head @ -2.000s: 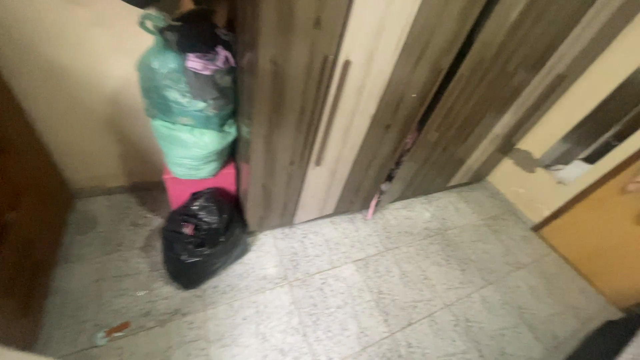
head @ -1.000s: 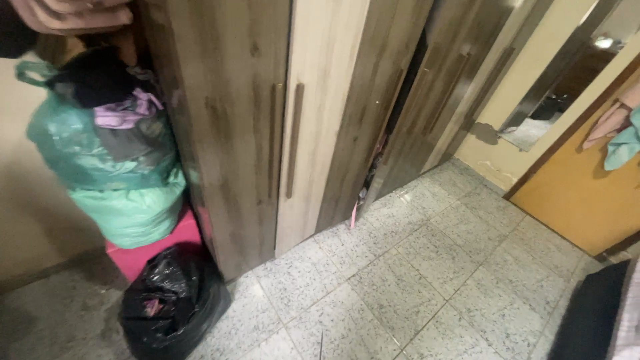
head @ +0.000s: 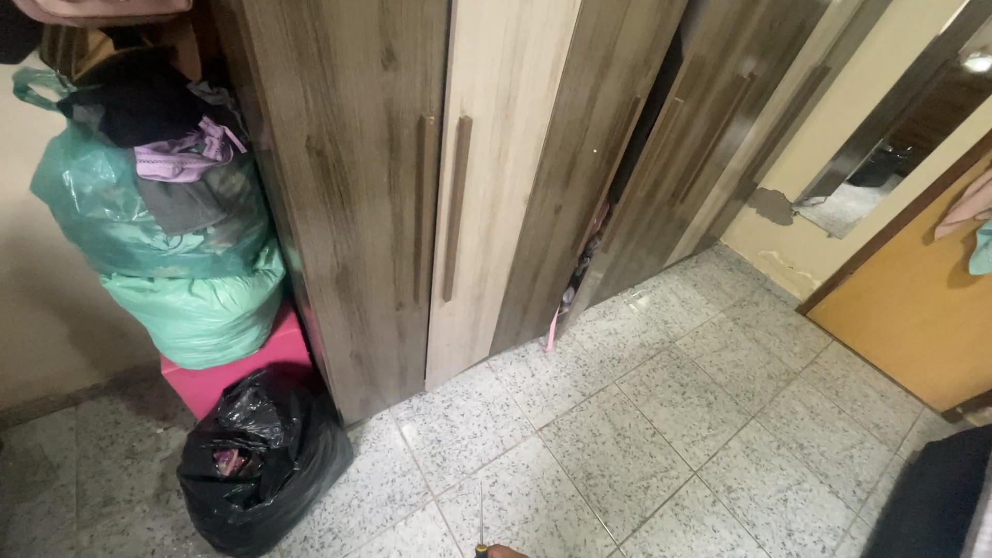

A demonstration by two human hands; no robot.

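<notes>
At the bottom edge of the head view, a fingertip of my right hand (head: pixel 508 551) shows against the black and yellow handle of a thin screwdriver (head: pixel 481 515). Its metal shaft points up and away over the floor tiles. Most of that hand and of the handle is cut off by the frame. My left hand is out of view. Beyond stands a wooden wardrobe (head: pixel 356 194) with dark and light doors. One door (head: pixel 666 163) is ajar, with fabric in the gap and a pink strap (head: pixel 552 329) hanging out at the bottom.
Green plastic bags (head: pixel 194 310) of clothes are stacked on a pink box (head: pixel 256 360) left of the wardrobe. A black plastic bag (head: pixel 263 473) lies on the floor before it. At the right are a wall mirror (head: pixel 876 170), an orange-brown door (head: pixel 899 310) and a dark object (head: pixel 930 488).
The view has shifted. A fingertip and the screwdriver's handle now show at the bottom edge, where neither showed two seconds ago. The wardrobe door stays ajar.
</notes>
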